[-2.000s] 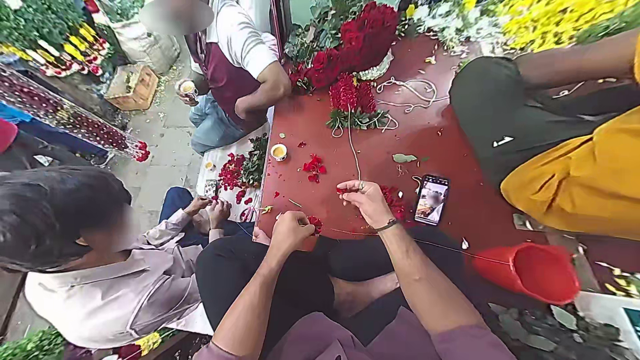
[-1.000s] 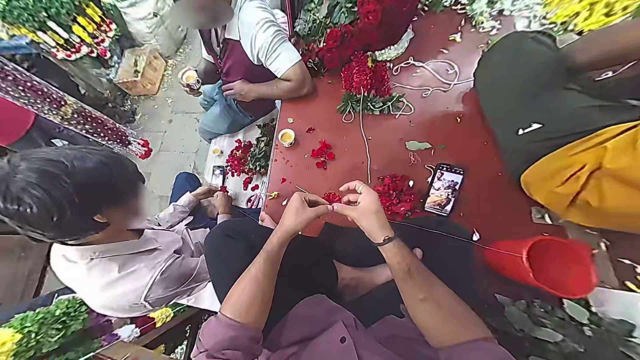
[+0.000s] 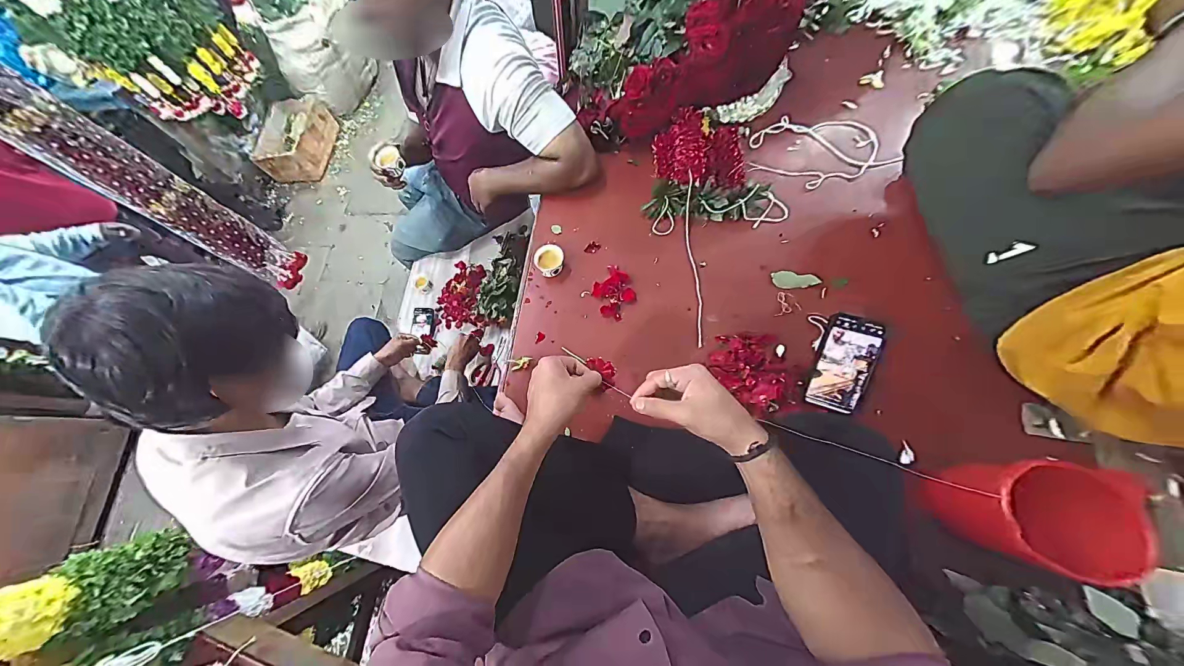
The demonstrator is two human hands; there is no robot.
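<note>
My left hand [image 3: 561, 393] pinches a long thin needle [image 3: 575, 355] whose tip sticks up past the fingers. Red petals [image 3: 601, 368] sit just right of these fingers, at the start of the thread. My right hand [image 3: 689, 400], with a ring and a dark wrist cord, pinches the taut white thread [image 3: 617, 390]. From there the thread [image 3: 879, 460] runs right to a red plastic bucket [image 3: 1078, 518]. A heap of red petals [image 3: 747, 370] lies beside my right hand, and a lit smartphone [image 3: 844, 363] lies right of it. A smaller petal pile [image 3: 613, 292] is farther off.
On the red tabletop [image 3: 768, 277] stand a small cup [image 3: 548, 260] and a red flower garland [image 3: 698, 157] with white string [image 3: 819, 153]. A person [image 3: 268, 462] sits at left handling flowers; another [image 3: 490, 120] leans on the far edge, holding a cup. A third person's knee [image 3: 990, 194] is at right.
My hands were apart two seconds ago, came together at the red petals one second ago, and are now slightly apart, with thread between them.
</note>
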